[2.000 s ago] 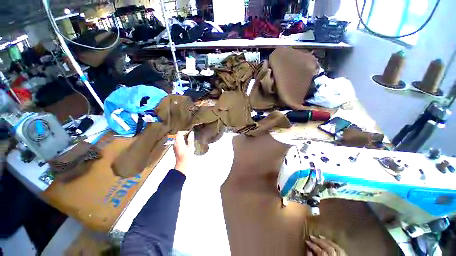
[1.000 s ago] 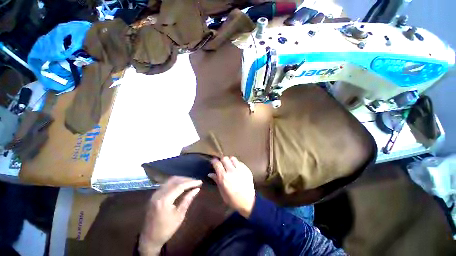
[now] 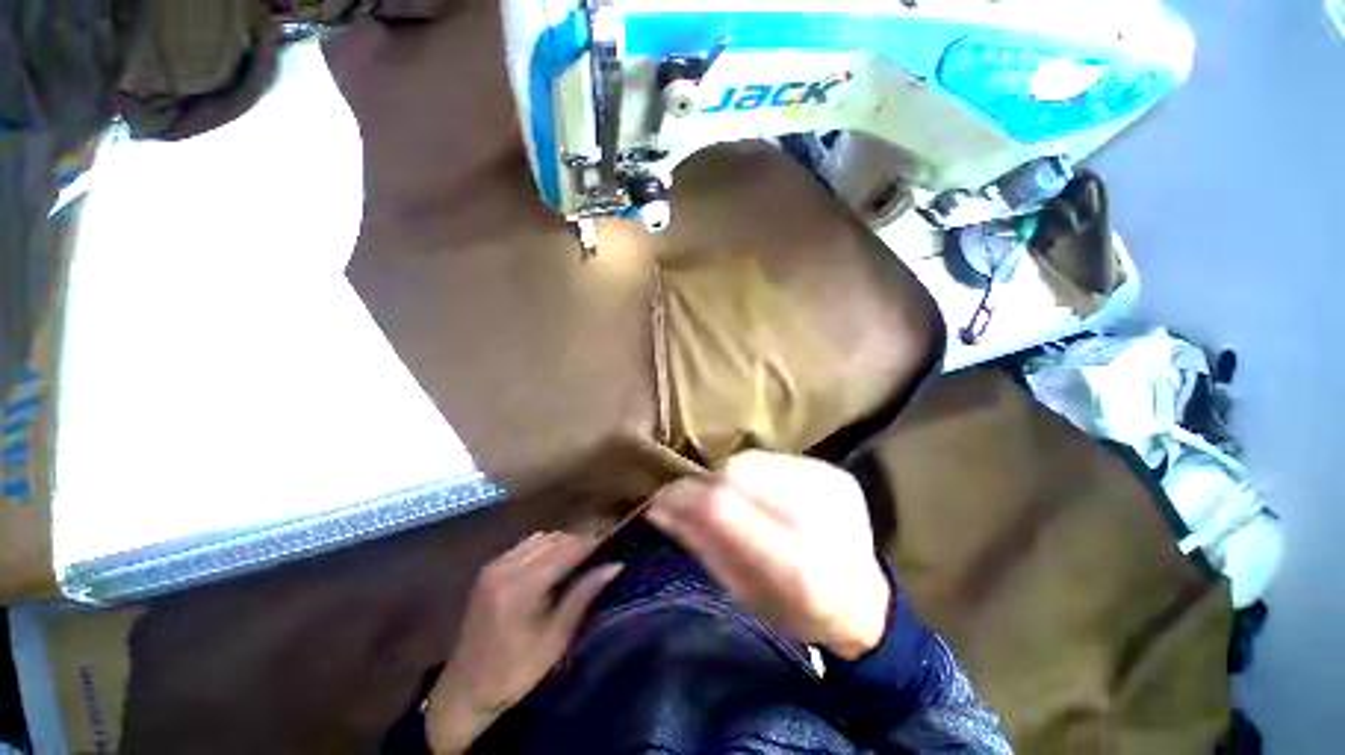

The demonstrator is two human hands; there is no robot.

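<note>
A large brown panel [image 3: 487,251] lies on the white table under the machine head and hangs over its front edge. A raised seam [image 3: 661,362] runs down it, right of the needle area. My left hand [image 3: 516,620] and my right hand [image 3: 789,546] pinch the panel's edge at the table's front, close together above my lap. My right hand is slightly blurred and its fingertips meet the folded cloth below the seam. The presser foot [image 3: 587,236] is above the panel, apart from both hands.
The white and blue machine head [image 3: 856,74] spans the top. White cloth scraps [image 3: 1165,428] lie at the right, beside more hanging brown cloth [image 3: 1033,546]. A small brown piece [image 3: 1080,244] lies at the table's right end. Brown pieces [image 3: 192,59] are heaped at the upper left.
The view has tilted down and shifted right. Both hands have moved from the dark piece at the panel's lower left edge to the edge near the seam's lower end.
</note>
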